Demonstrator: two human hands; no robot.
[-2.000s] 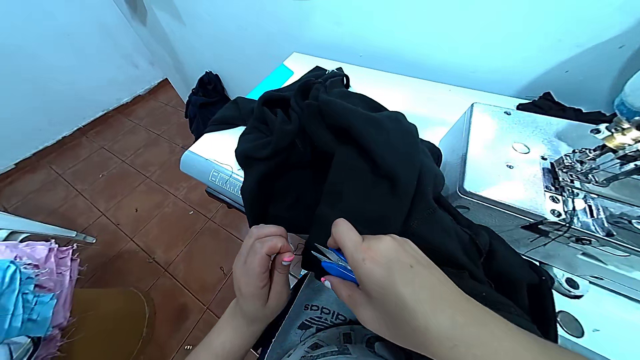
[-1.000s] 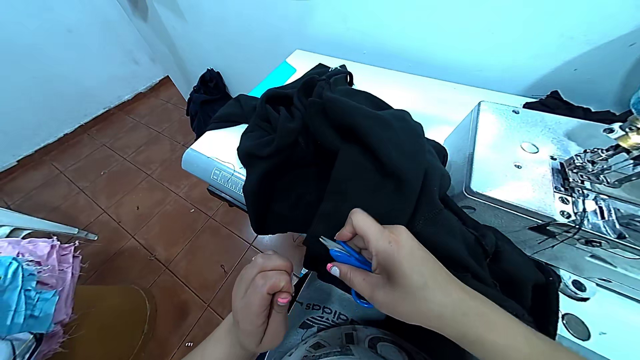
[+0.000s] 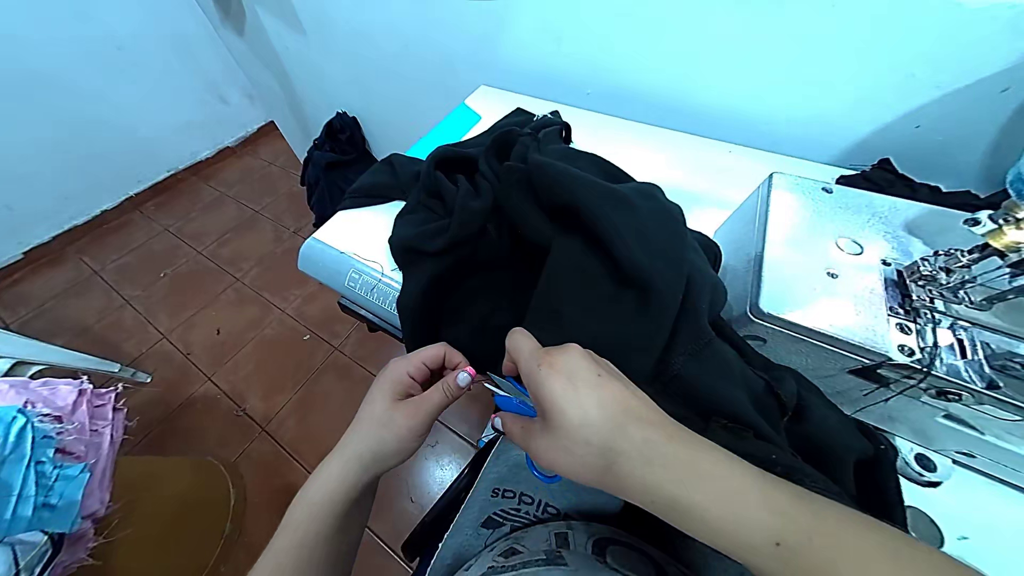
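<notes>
A black fabric garment (image 3: pixel 592 248) lies bunched over the corner of a white sewing table (image 3: pixel 640 148) and down its front. At its lower edge, my left hand (image 3: pixel 416 400) pinches a thin thread or bit of fabric between thumb and index finger; which of the two is too small to tell. Blue-handled thread snips (image 3: pixel 512 398) are in my right hand (image 3: pixel 576 408), their metal tips pointing left toward my left fingertips. Part of the snips is hidden by my right fingers.
An industrial sewing machine (image 3: pixel 832 272) stands at the right, a dark cloth scrap (image 3: pixel 896 180) behind it. Dark fabric (image 3: pixel 336 164) hangs past the table's far left side. Pink fabric pieces (image 3: pixel 100 448) and light blue ones (image 3: pixel 40 472) lie at lower left, by a brown seat (image 3: pixel 176 512).
The snips' tips have come back close to my left fingertips, after being farther apart one second ago. My left hand has opened from a tighter curl into a pinch.
</notes>
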